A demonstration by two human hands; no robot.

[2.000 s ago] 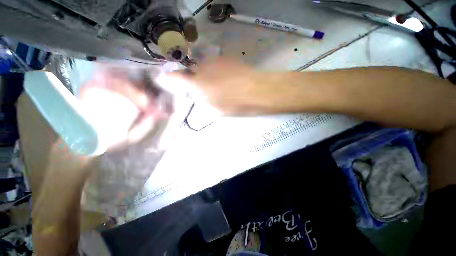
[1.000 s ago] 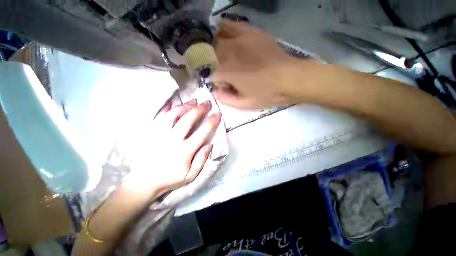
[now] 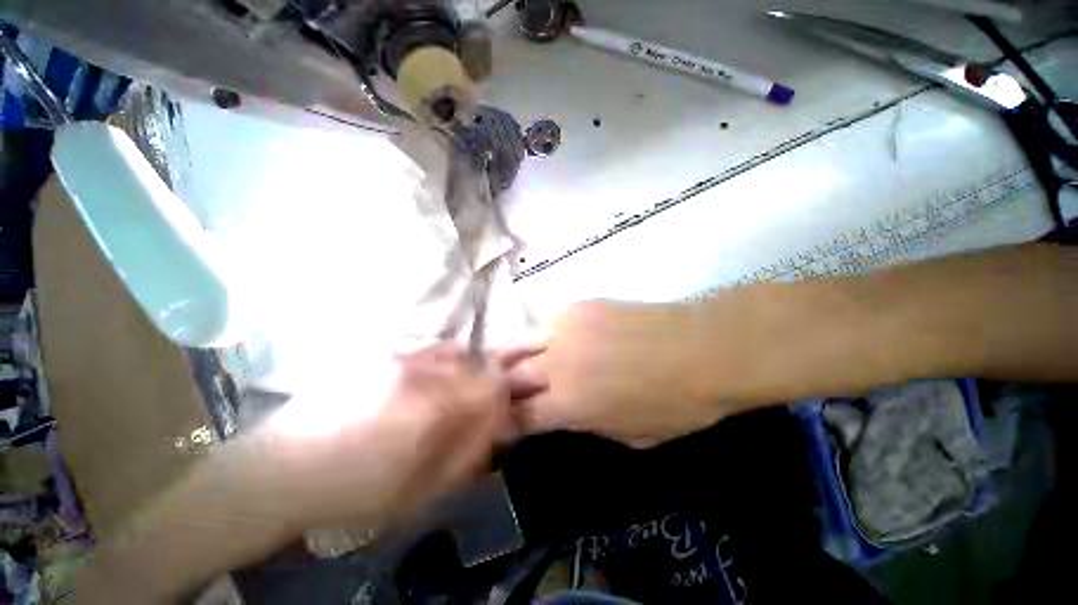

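Observation:
A pale fabric piece (image 3: 484,236) runs from under the presser foot of the sewing machine (image 3: 272,59) toward the table's front edge. Its left part is washed out by the lamp. My left hand (image 3: 443,414) and my right hand (image 3: 615,369) meet at its near end, fingertips bunched together around it. Both hands are somewhat blurred, and the fingers hide the fabric's end. The cream knob (image 3: 429,80) is just above the foot. A small round metal part (image 3: 543,137) lies beside the foot.
The lit lamp bar (image 3: 148,236) stands left of the fabric. A marking pen (image 3: 686,62) and shears (image 3: 887,53) lie at the back right. A blue bin (image 3: 833,479) with grey fabric is below the table at right. Brown cardboard (image 3: 106,355) is at left.
My right hand has come from beside the presser foot toward the front edge. My left hand has left its flat position on the fabric and joined it at the fabric's near end.

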